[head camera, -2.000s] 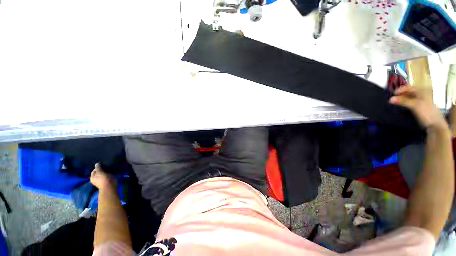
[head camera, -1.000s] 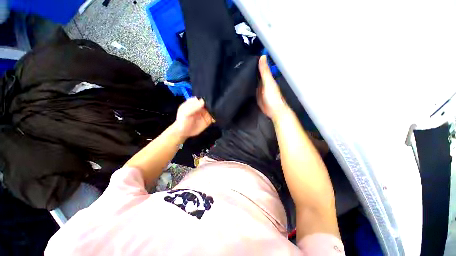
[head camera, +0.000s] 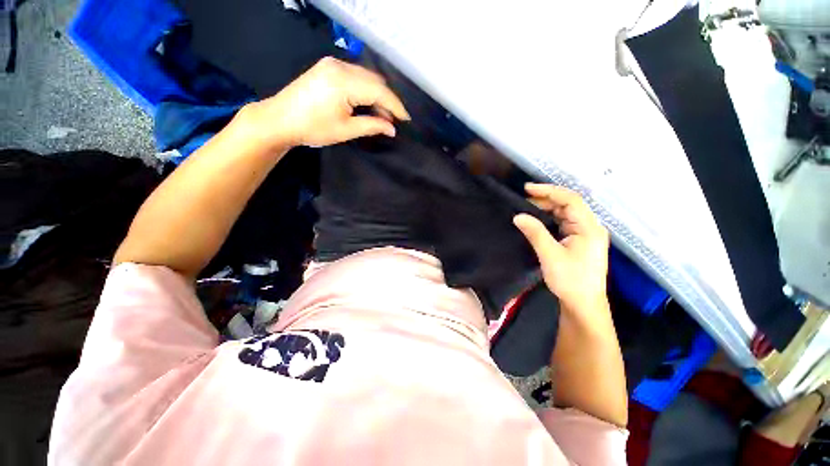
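Observation:
A black garment panel (head camera: 455, 205) lies over my lap, below the table's front edge. My left hand (head camera: 341, 105) pinches its upper left part between thumb and fingers. My right hand (head camera: 569, 237) holds its right edge near the table edge. A long black strip (head camera: 719, 164) lies on the white table at the right, its upper end by the presser foot area of the sewing machine (head camera: 733, 23). No hand touches the strip. The panel's far end cannot be told from the other dark cloth.
The white table's marked front edge (head camera: 582, 196) runs diagonally beside my right hand. A blue bin (head camera: 109, 45) with dark cloth stands at upper left. Piled dark cloth (head camera: 73, 300) lies at left. Another person's arm (head camera: 787, 428) shows at lower right.
The view has swung back toward the table and machine. Both hands have moved from the cloth by the blue bin to the lap, spreading the panel across it.

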